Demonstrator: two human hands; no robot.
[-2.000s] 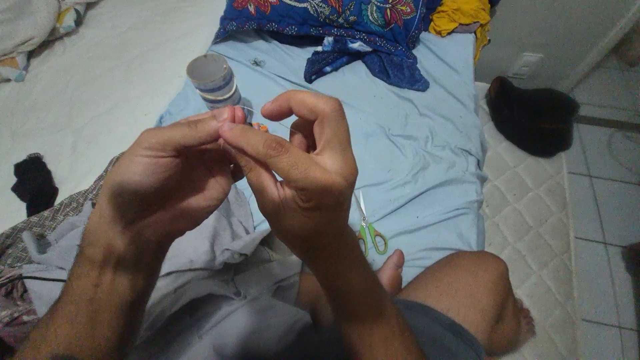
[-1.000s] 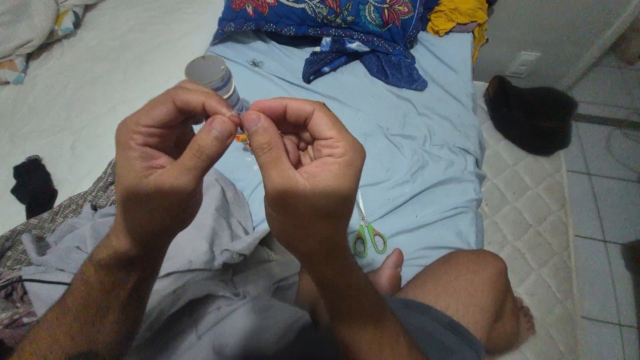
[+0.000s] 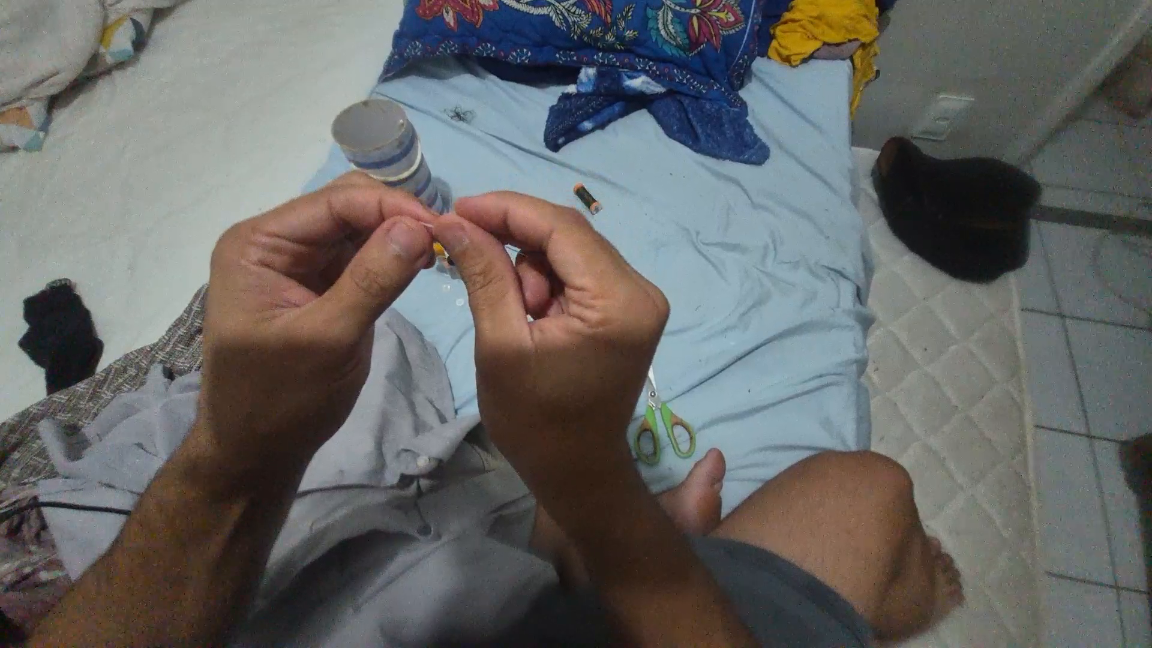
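My left hand (image 3: 301,297) and my right hand (image 3: 562,306) meet at the fingertips in front of my chest. Each pinches thumb against index finger, and a fine light strand, apparently thread (image 3: 428,224), shows between them; whether a needle is there too cannot be told. Behind the hands stands a grey cylindrical container (image 3: 376,135) with blue bands. Small white buttons (image 3: 459,302) lie on the blue sheet below the fingertips. A grey buttoned garment (image 3: 405,405) covers my lap. Scissors with green handles (image 3: 664,432) lie right of my right wrist.
On the light blue sheet (image 3: 765,270) lie a small dark cylinder with orange ends (image 3: 587,198) and a dark thread tangle (image 3: 460,114). A patterned blue pillow (image 3: 585,36) is at the back. A black cap (image 3: 954,207) sits at right, a black cloth (image 3: 61,333) at left.
Both hands have come together fingertip to fingertip; two seconds ago my right fingers were more spread. The small cylinder on the sheet, behind my right hand, now shows.
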